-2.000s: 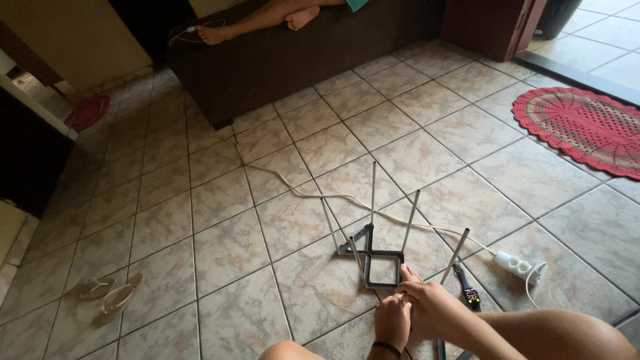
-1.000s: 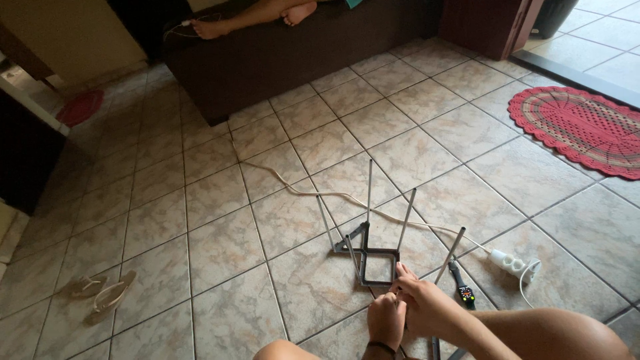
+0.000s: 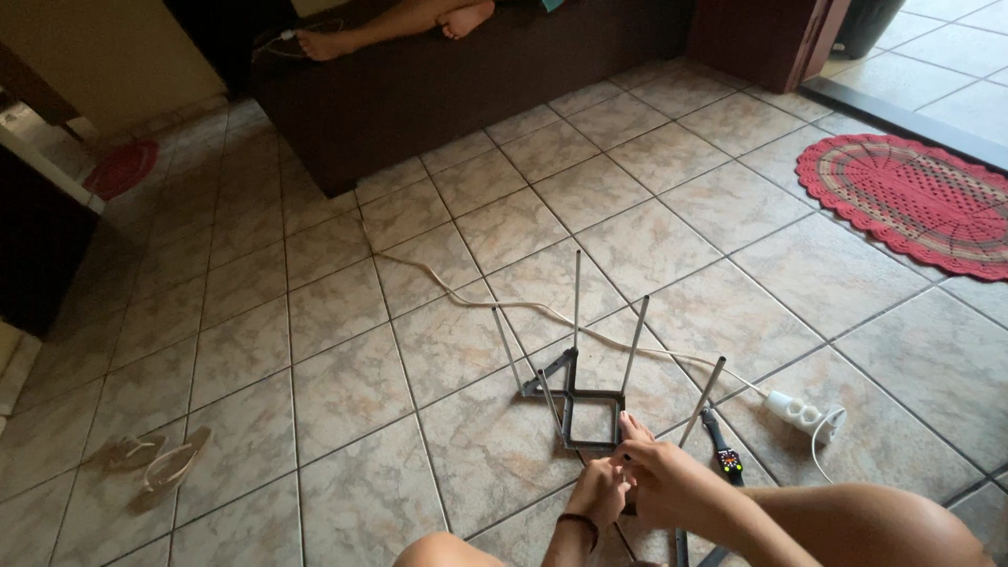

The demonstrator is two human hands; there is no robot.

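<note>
A black frame point(image 3: 596, 394) of square and triangular sections lies on the tiled floor, with several thin metal tubes point(image 3: 636, 345) standing up from its corners. My left hand point(image 3: 600, 492), with a dark band at the wrist, is at the near corner of the square section. Against it, my right hand point(image 3: 650, 465) has its fingers bent. The fingers of both hands meet around something small that they mostly hide; what it is cannot be told. A foot lies just beyond the hands, beside the frame. More dark frame parts show below my right forearm.
A smartwatch point(image 3: 724, 449) and a white power strip point(image 3: 795, 413) with its cord point(image 3: 551, 311) lie right of and behind the frame. Sandals point(image 3: 169, 465) are at left, a red crocheted rug point(image 3: 906, 197) at right. A person's bare legs point(image 3: 378, 27) rest on dark furniture point(image 3: 472, 87).
</note>
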